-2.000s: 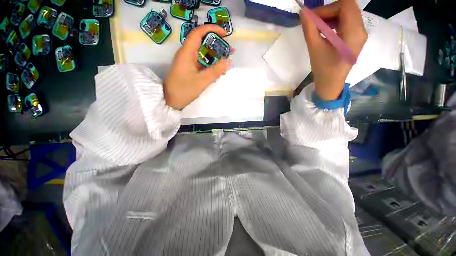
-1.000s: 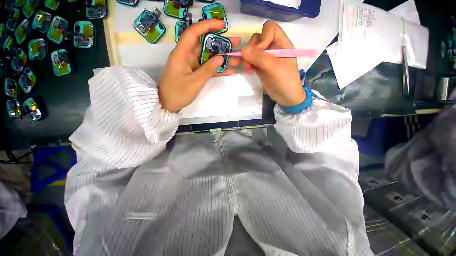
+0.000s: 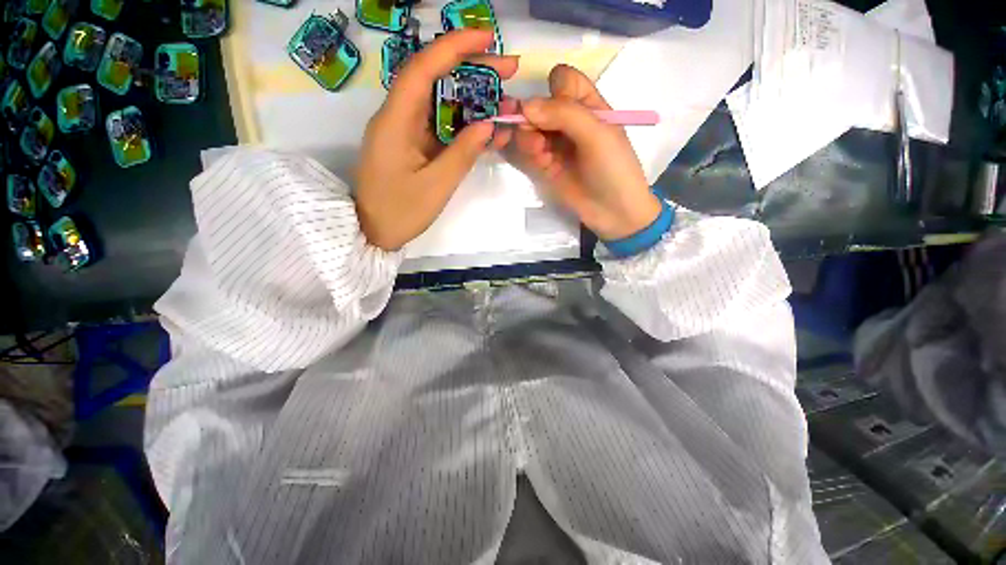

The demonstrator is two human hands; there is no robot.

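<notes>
My left hand (image 3: 414,166) holds a watch housing (image 3: 467,97) between thumb and fingers above the white work sheet (image 3: 474,221). The housing is a rounded square with a teal edge, dark inside with green and yellow, its open side facing up. My right hand (image 3: 590,149) holds pink tweezers (image 3: 618,117) almost level, pointing left. Their tip is over the lower right part of the housing, by my left thumb. Whether the tip holds a small part cannot be told.
Many housings (image 3: 130,137) lie on the dark mat at left, and several more (image 3: 324,52) on the pale board ahead. A dark blue tray (image 3: 618,13) is at the top. White papers (image 3: 803,99) and a thin metal tool (image 3: 902,160) lie at right.
My right hand has come from the blue tray down to the housing with the tweezers. The housing has turned slightly in my left hand. The view has shifted a little.
</notes>
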